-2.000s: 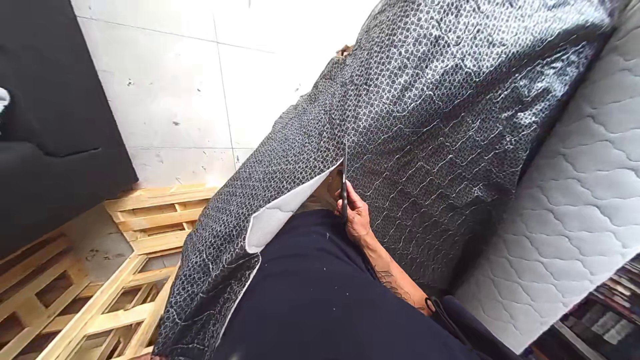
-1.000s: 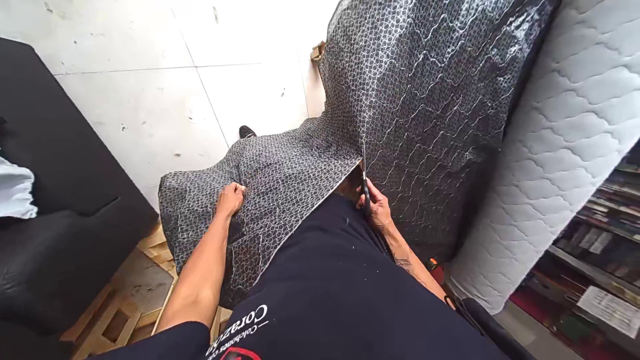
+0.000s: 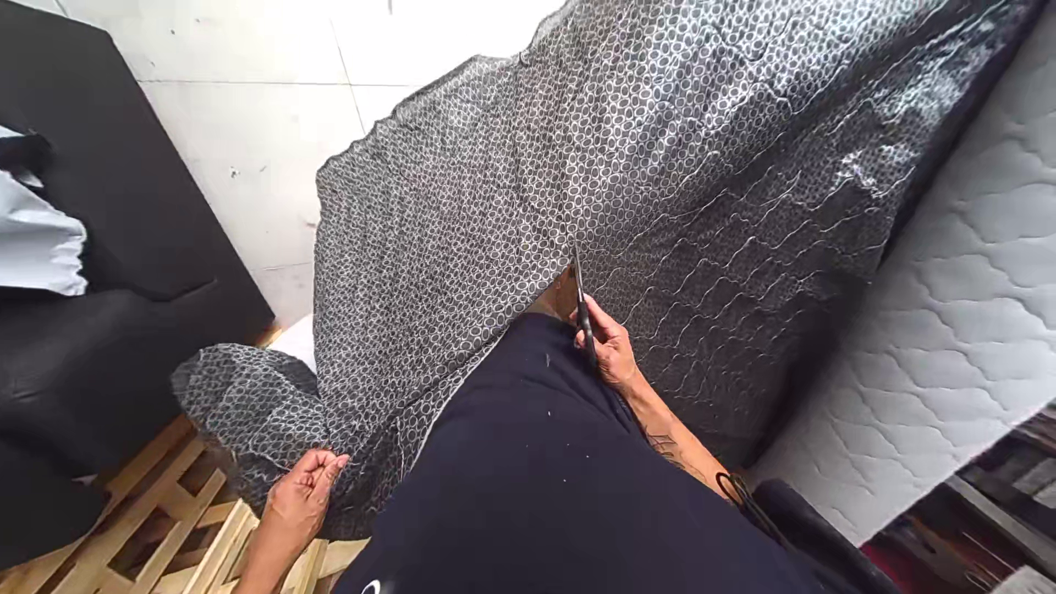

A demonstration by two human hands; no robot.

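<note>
A large sheet of dark quilted fabric (image 3: 462,214) with a light ring pattern hangs in front of my body. My right hand (image 3: 609,342) holds a pair of scissors (image 3: 582,309) with black handles, blades pointing up at the inner end of the cut in the fabric. Whether the blades are apart cannot be told. At the lower left, my left hand (image 3: 309,483) pinches the fabric near its bunched part, with fingertips together. The cut edge runs from the scissors down along my dark shirt.
A thick roll of white quilted material (image 3: 932,330) leans at the right, beside shelving with stacked items (image 3: 982,520). Wooden pallets (image 3: 165,528) lie at lower left. A black padded piece (image 3: 99,214) with white cloth (image 3: 37,239) stands at left, next to the pale tiled floor (image 3: 247,140).
Compared with one second ago, my left hand is lower, nearer the pallets, and the fabric's left part is bunched there. My right hand still holds the scissors at the cut.
</note>
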